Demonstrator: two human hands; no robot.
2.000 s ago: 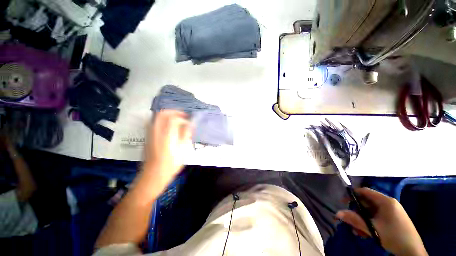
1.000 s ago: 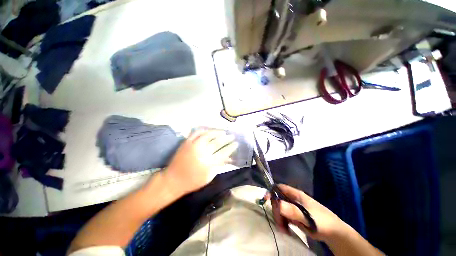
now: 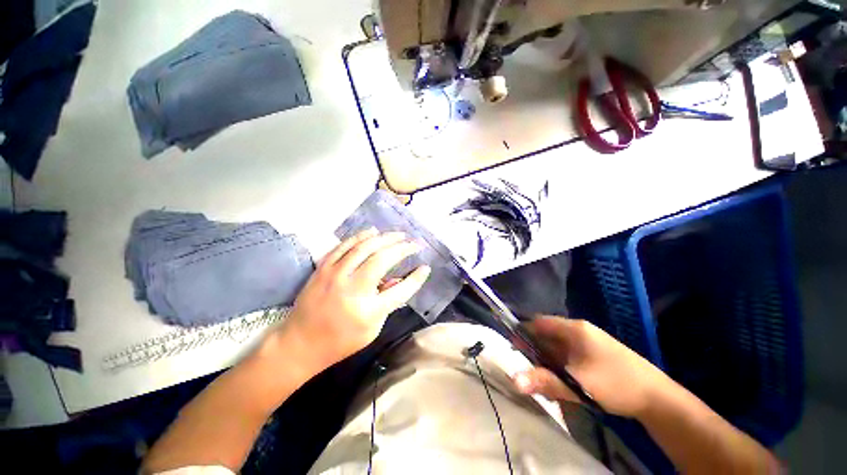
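Observation:
My left hand holds a grey-blue flap piece at the table's front edge, fingers spread over it. My right hand grips the tailor's shears, whose blades lie along the piece's right edge; whether the blades are parted is hard to tell. A fanned pile of flap pieces lies left of my left hand. Another fanned pile lies farther back. Thin dark trimmings are heaped right of the piece.
The sewing machine stands over its bed plate. Red-handled scissors and thin blue snips lie under its arm. A dark-edged rectangle is at right. A blue basket is below the table. Dark navy pieces lie far left.
My left hand has left the near pile and now holds one piece, turned to slant beside the shears. The shears have come from the trimmings to the piece's edge. The view has shifted right.

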